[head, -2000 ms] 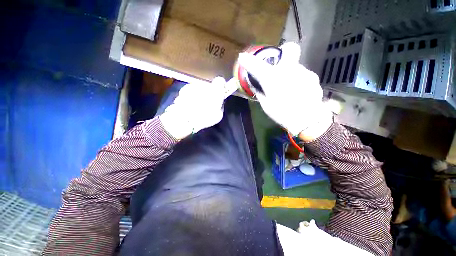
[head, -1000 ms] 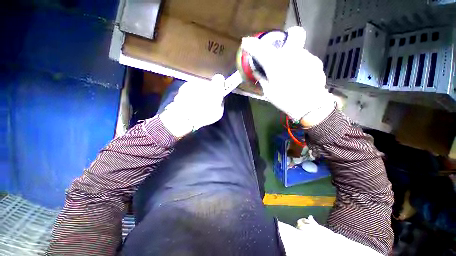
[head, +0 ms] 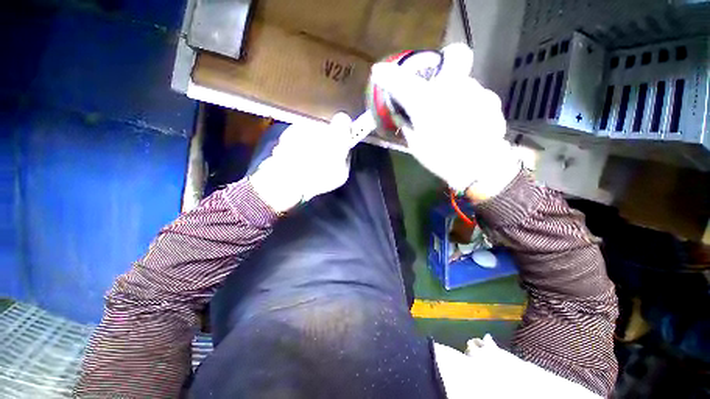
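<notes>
My left hand (head: 305, 162), in a white glove, grips a small pale sheet-metal bracket (head: 363, 127). Only a narrow strip of the bracket shows between the hands. My right hand (head: 459, 128), also in a white glove, is closed around the air sander (head: 384, 101), which has a red rim and a dark body. The sander's rim meets the far end of the bracket, over the bench's front edge. The glove hides most of the sander. An orange-red air hose (head: 461, 209) shows below my right wrist.
Cardboard marked V28 (head: 292, 82) covers the bench, with a flat grey metal plate (head: 220, 27) at its left. Slotted metal parts (head: 642, 93) stand at the right. A large blue surface (head: 93, 171) is at the left. A blue bin (head: 475, 273) with round pieces sits on the green floor.
My right hand and the sander have moved slightly up from two seconds ago, then slightly left and down since one second ago. My left hand stays almost still, holding the bracket.
</notes>
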